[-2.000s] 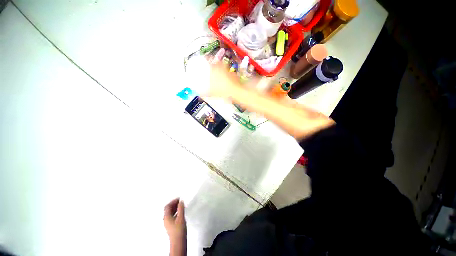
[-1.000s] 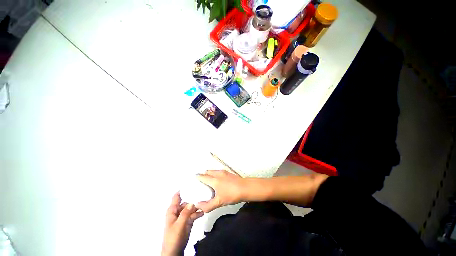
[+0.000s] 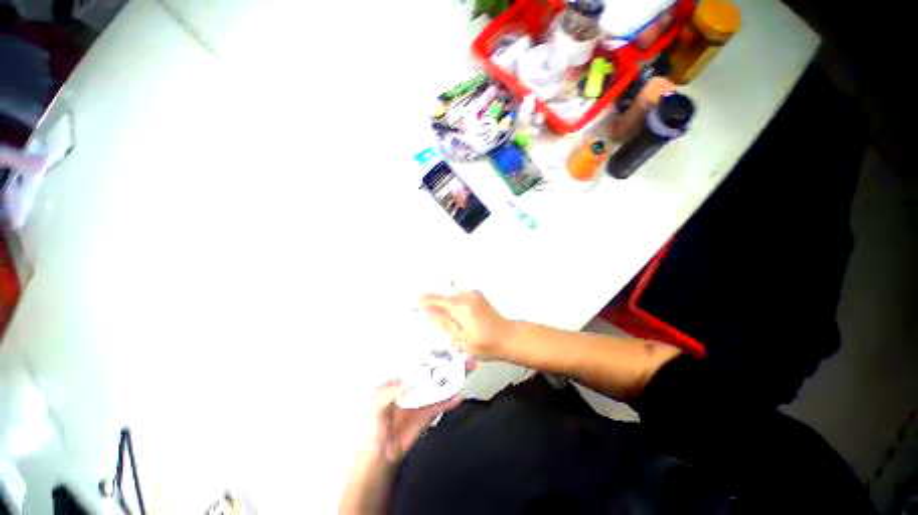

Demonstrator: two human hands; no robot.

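A white round case (image 3: 435,380) is open, with small dark pieces showing inside. My left hand (image 3: 405,420) holds it from below at the table's front edge. My right hand (image 3: 469,324) is over the far side of the case, fingers pointing left; glare and blur hide whether it grips the lid.
A phone (image 3: 456,197), green snips (image 3: 522,215), a blue-topped green box (image 3: 515,167) and a clear notions tub (image 3: 473,121) lie beyond my hands. Behind are a red basket (image 3: 572,119), a thread cone (image 3: 587,161) and a dark bottle (image 3: 652,136). A black hanger (image 3: 125,473) is at lower left.
The right hand first reached toward the tub, then came back to the left hand with the white case. The case is now open and the right hand has shifted to its far side.
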